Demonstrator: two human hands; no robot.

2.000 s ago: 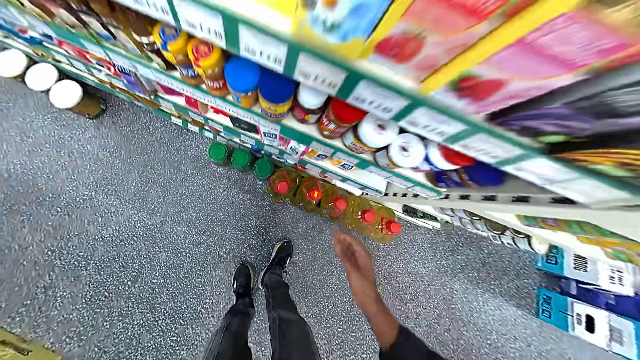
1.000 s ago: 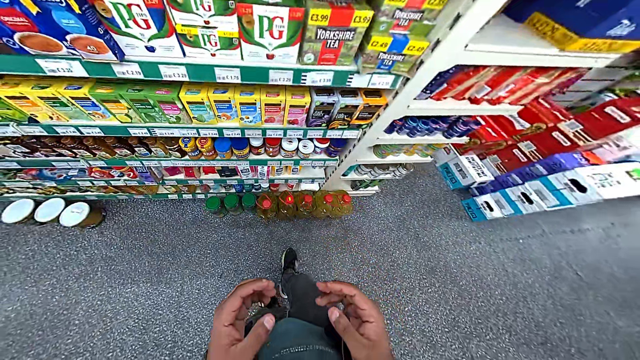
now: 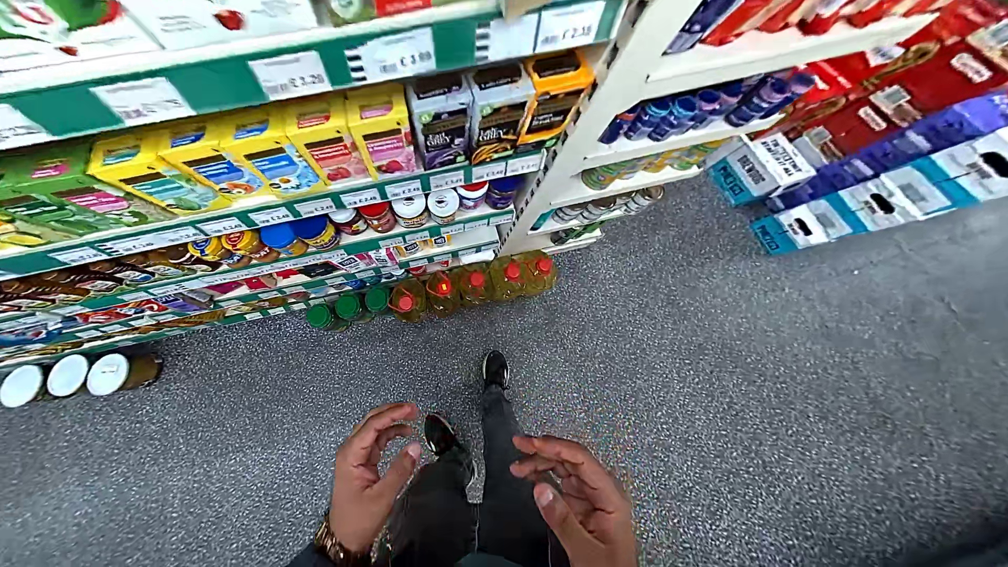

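My left hand [image 3: 374,472], with a wristwatch [image 3: 337,543] at its wrist, is raised over my legs with fingers curved and nothing in it. My right hand [image 3: 575,496] faces it across a gap, also empty, its fingers bent and apart. Neither hand touches the goods. Beyond them on the floor stand several bottles of yellow oil with red caps [image 3: 475,283], and to their left several green-capped containers [image 3: 348,307]. Above these, the shelves carry yellow tea boxes [image 3: 272,161], dark tea boxes [image 3: 441,122] and a row of jars [image 3: 409,209].
Large white-lidded tubs [image 3: 110,373] stand on the floor at the left. A white shelf upright [image 3: 567,130] divides the tea shelving from shelves with blue jars [image 3: 683,110]. Blue-and-white cartons [image 3: 803,228] and red packs [image 3: 874,110] are stacked at the right. My shoes [image 3: 494,368] are on the speckled floor.
Two seconds ago only my right hand showed, stretched near the oil bottles; both hands are now in front of my body. The view has swung considerably.
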